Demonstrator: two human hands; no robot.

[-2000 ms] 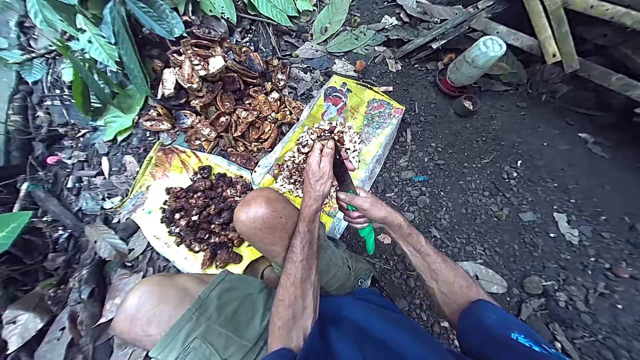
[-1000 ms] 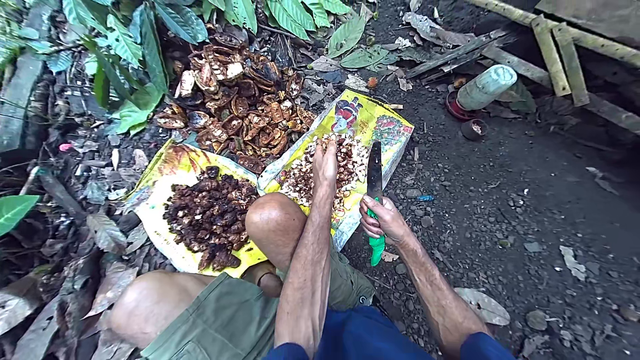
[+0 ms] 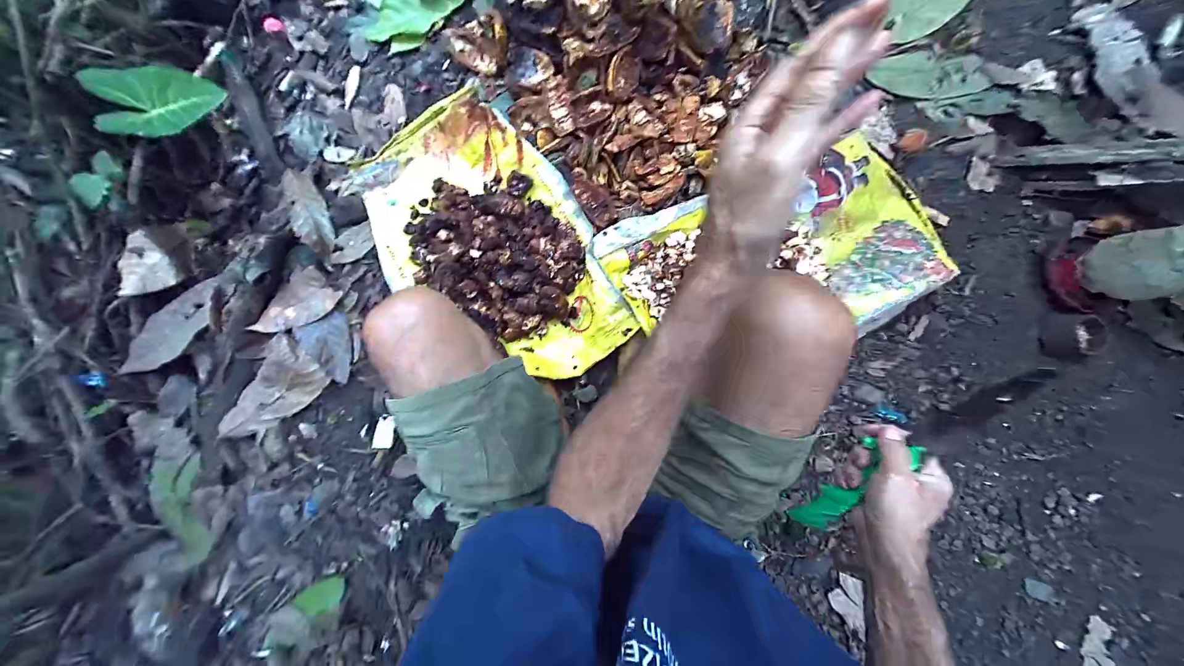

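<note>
My left hand (image 3: 795, 129) is raised with its fingers extended and holds nothing. It is above the yellow printed sack (image 3: 888, 240) that bears pale chopped pieces (image 3: 659, 276), partly hidden by my forearm. My right hand (image 3: 902, 490) grips the green handle (image 3: 828, 507) of a knife, whose dark blade (image 3: 994, 400) points right and is blurred. A second yellow sack (image 3: 569, 356), to the left, carries a heap of dark brown sticky lumps (image 3: 495, 254). Behind the sacks lies a pile of brown opened husks (image 3: 638, 102).
A cloudy plastic bottle (image 3: 1138, 264) lies at the right edge near a red item (image 3: 1066, 277) and a small dark cup (image 3: 1078, 335). Dry leaves (image 3: 277, 388) and twigs cover the ground at left. My bare knees (image 3: 786, 342) are close to the sacks.
My left hand has lifted off the pale pieces. My right hand has moved right with the knife, its blade swung outward. My knee has moved over the near edge of the right sack.
</note>
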